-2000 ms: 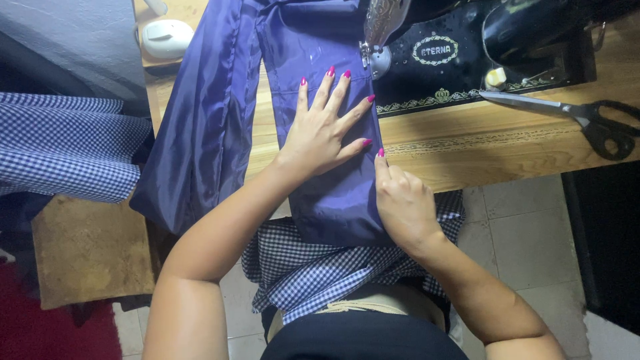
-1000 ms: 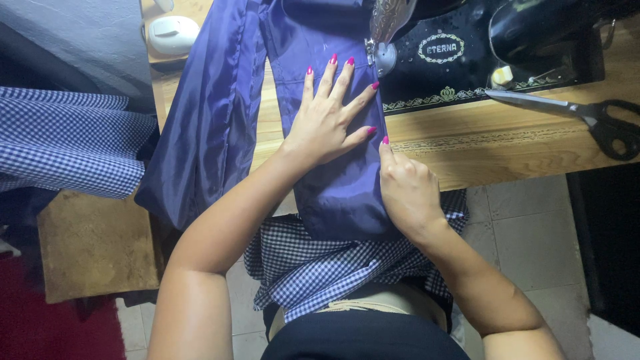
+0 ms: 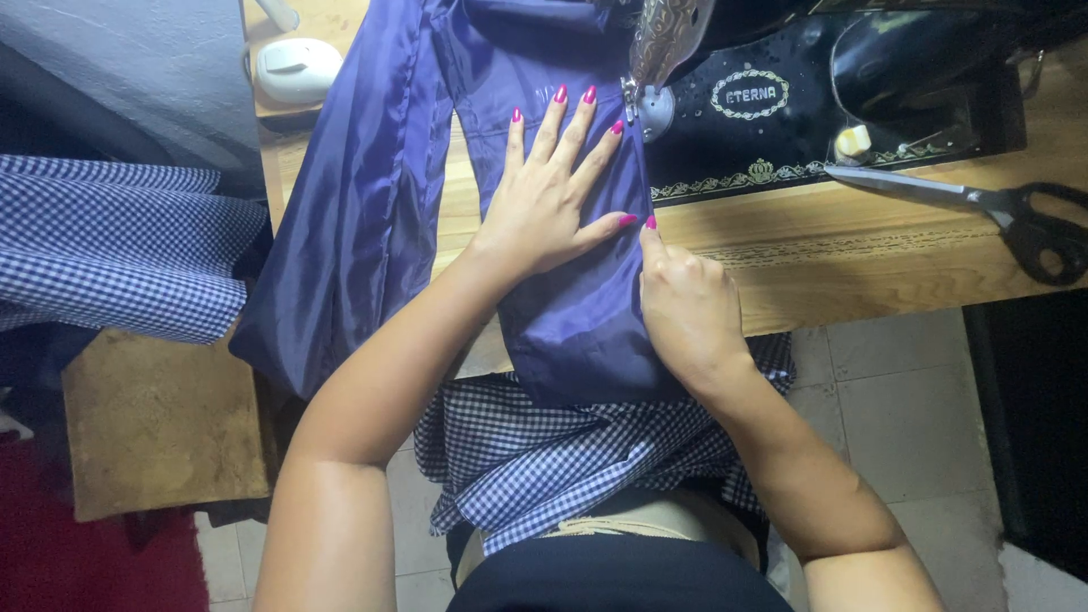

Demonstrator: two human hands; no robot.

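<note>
Dark purple-blue shiny fabric [image 3: 586, 331] lies over the wooden sewing table, its edge running under the presser foot [image 3: 630, 95] of a black Eterna sewing machine [image 3: 714, 127]. My left hand [image 3: 548, 195] rests flat on the fabric with fingers spread, just below and left of the foot. At the fabric's right edge my right hand [image 3: 693, 302] pinches the cloth between thumb and curled fingers. Another length of the same fabric [image 3: 348, 195] hangs over the table at the left. Blue-and-white gingham cloth [image 3: 544, 459] lies across my lap.
Black-handled scissors [image 3: 977, 200] lie at the right, blades touching the machine bed. A small pale yellow-white object [image 3: 852, 143] sits on the bed. A white computer mouse [image 3: 297, 71] is at the upper left. More gingham cloth [image 3: 110, 246] hangs above a wooden stool [image 3: 161, 425].
</note>
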